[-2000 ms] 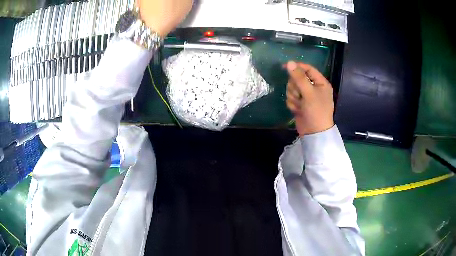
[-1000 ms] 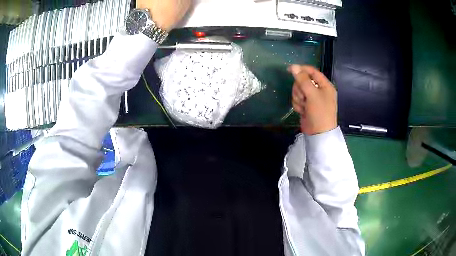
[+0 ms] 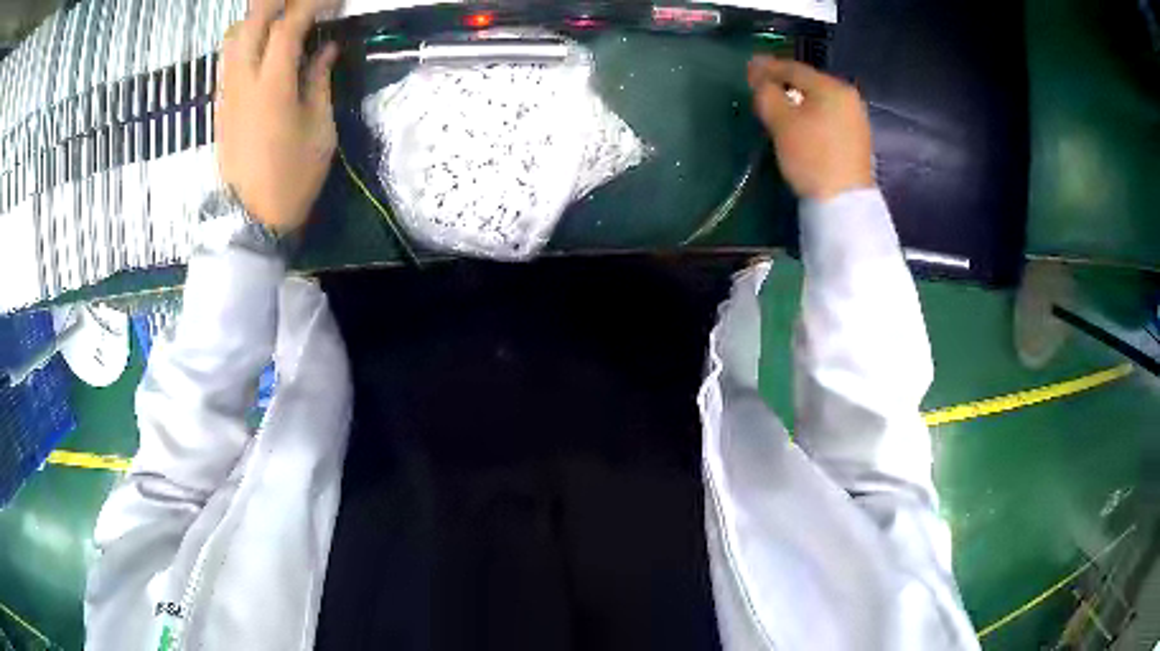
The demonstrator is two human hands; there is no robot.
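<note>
A clear plastic bag (image 3: pixel 483 153) heaped with white bits with dark specks lies on the green bench. A silver rod assembly (image 3: pixel 494 52) lies flat along the bag's far edge. My left hand (image 3: pixel 274 121) is over the right edge of the rows of silver-white rods (image 3: pixel 102 115), back of the hand up, fingers pointing away. Its fingertips reach the frame's top edge, and whether it holds anything is unclear. My right hand (image 3: pixel 817 127) is raised right of the bag, fingers curled, with a small white part (image 3: pixel 794 95) showing between them.
A black tray (image 3: pixel 935 140) on the right holds one silver rod (image 3: pixel 939 260) at its near edge. The machine's front edge (image 3: pixel 611 15) with red and green lights runs along the top. A yellow-green wire (image 3: pixel 375 204) curves left of the bag. Blue crates (image 3: pixel 32 407) stand at lower left.
My left hand has come back from the machine at the top towards me and left, to the rod rows. My right hand stays curled and sits higher in the picture. The view has shifted.
</note>
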